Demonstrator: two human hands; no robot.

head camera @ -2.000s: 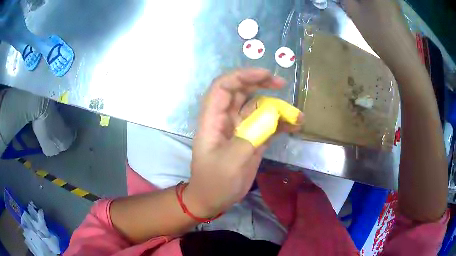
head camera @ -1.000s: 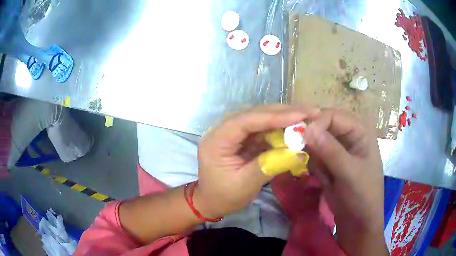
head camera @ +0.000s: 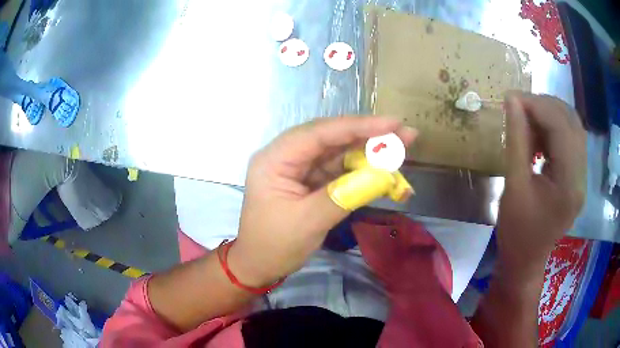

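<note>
My left hand [head camera: 306, 177], with yellow wraps on thumb and forefinger, holds a white disc [head camera: 386, 153] upright between its fingertips. The disc bears one red mark. My right hand [head camera: 540, 156] is over the right edge of the cardboard pad [head camera: 415, 75], its fingertips close together. A thin pale line runs from its fingertips toward the small white glue holder [head camera: 468, 102] on the stained pad. Whether the right fingers hold a thin tool or a strand is too blurred to tell. Three discs lie left of the pad; two bear red marks [head camera: 294, 52] [head camera: 339, 56], one looks plain [head camera: 281, 27].
Doll feet in blue flip-flops [head camera: 63, 103] are at the bench's left. Red pieces [head camera: 546, 27] and a dark flat rectangle [head camera: 583, 68] lie right of the pad. A blue bin of red parts [head camera: 564, 292] is below right. Another person's pale trouser leg [head camera: 88, 197] is at left.
My right hand first came to the disc, which now sits in my left fingers, then moved away right toward the glue holder. The bench view has shifted left.
</note>
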